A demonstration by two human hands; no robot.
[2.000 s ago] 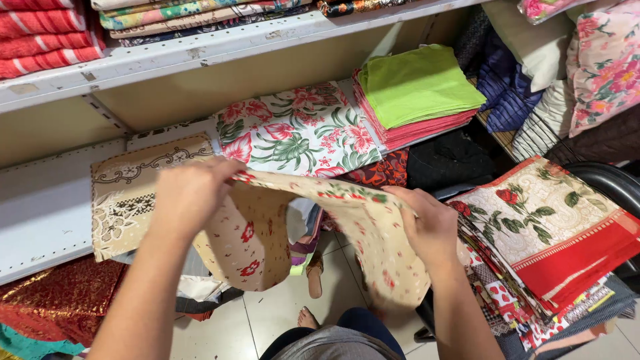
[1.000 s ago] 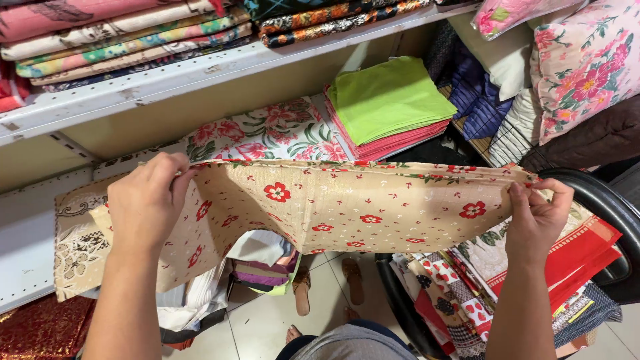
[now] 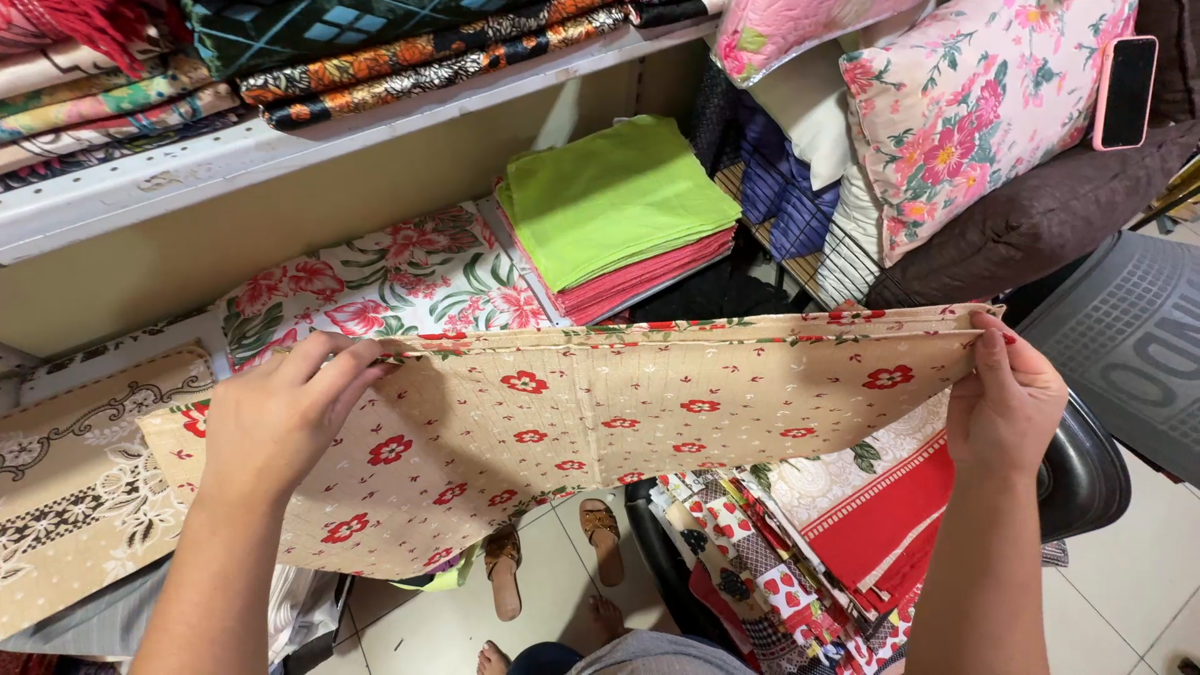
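Note:
A beige cloth printed with red flowers (image 3: 637, 403) hangs folded in layers between my two hands, its upper edge stretched nearly level. My left hand (image 3: 291, 403) pinches that edge at the left, and part of the cloth hangs beyond it. At the far right corner my right hand (image 3: 1008, 394) grips the edge between thumb and fingers. Behind the cloth lie a white floral fabric (image 3: 375, 272) and a stack of lime green cloths (image 3: 619, 202) on pink ones. Below my left hand is a beige cloth with dark lace print (image 3: 94, 478).
A white metal shelf (image 3: 375, 117) holding folded fabrics runs above. Floral (image 3: 975, 122) and brown cushions (image 3: 1050, 216) and a pink-cased phone (image 3: 1125, 94) are at upper right. A black chair (image 3: 1087, 469) bears folded cloths (image 3: 872, 506). Sandals (image 3: 600, 525) stand on the tiled floor.
The cloth was bent and loose between my hands two seconds ago; it is now spread wide, with my hands farther apart. The view has shifted right.

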